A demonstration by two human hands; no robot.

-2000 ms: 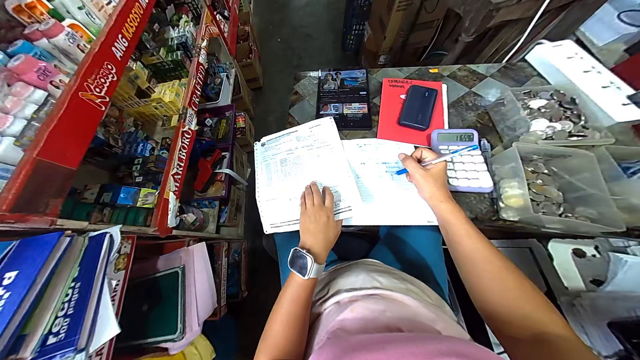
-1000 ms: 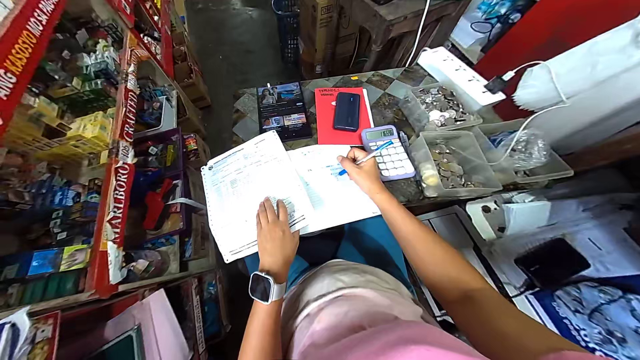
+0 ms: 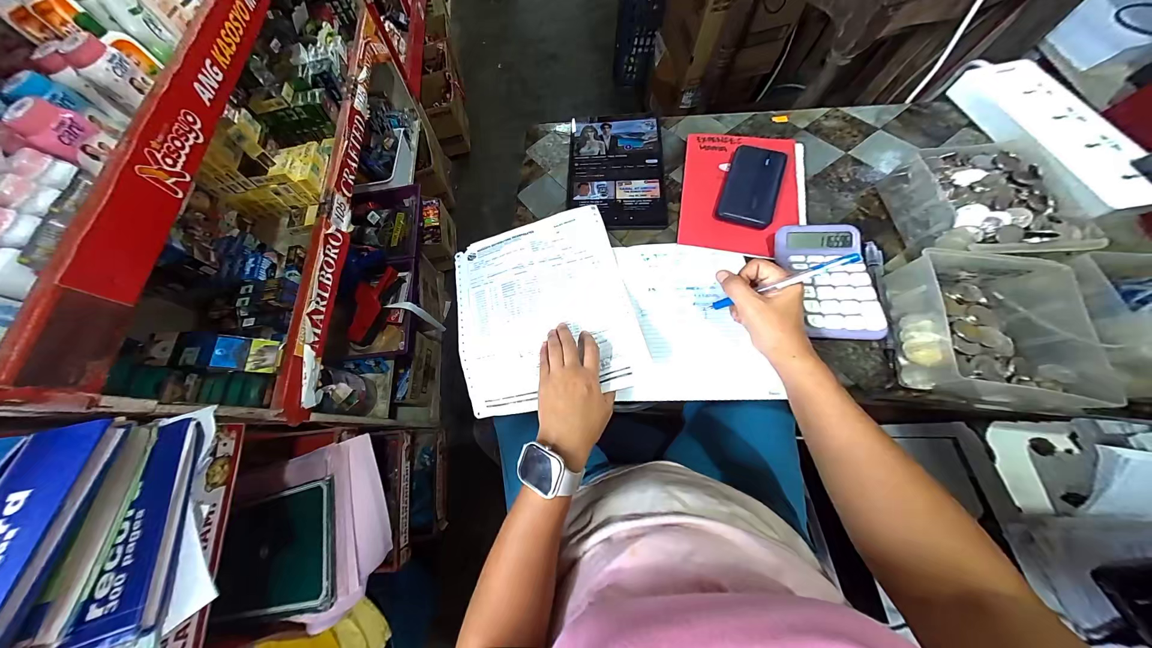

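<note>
My right hand (image 3: 769, 301) grips a blue ballpoint pen (image 3: 814, 272), its tip at the handwriting on an open notebook page (image 3: 702, 360). Flat on the lower part of a printed paper form (image 3: 531, 288) lies my left hand (image 3: 573, 382), fingers somewhat apart and a smartwatch on the wrist. The form overlaps the notebook's left side. A lilac calculator (image 3: 841, 301) sits just right of my right hand. Behind the notebook, a dark phone-like device (image 3: 751, 186) rests on a red notebook (image 3: 702, 216), beside a tablet (image 3: 616, 166) with a lit screen.
Clear plastic tubs of coins (image 3: 1026, 333) and a white power strip (image 3: 1053, 126) are on the right of the checkered tabletop (image 3: 544, 166). Store shelves (image 3: 297, 180) packed with goods line the left. Record books (image 3: 99, 531) stand at the lower left, and a white cable hangs near the top right.
The view has swung right and back. My left hand stays on the form, and my right hand still holds the pen at the notebook page.
</note>
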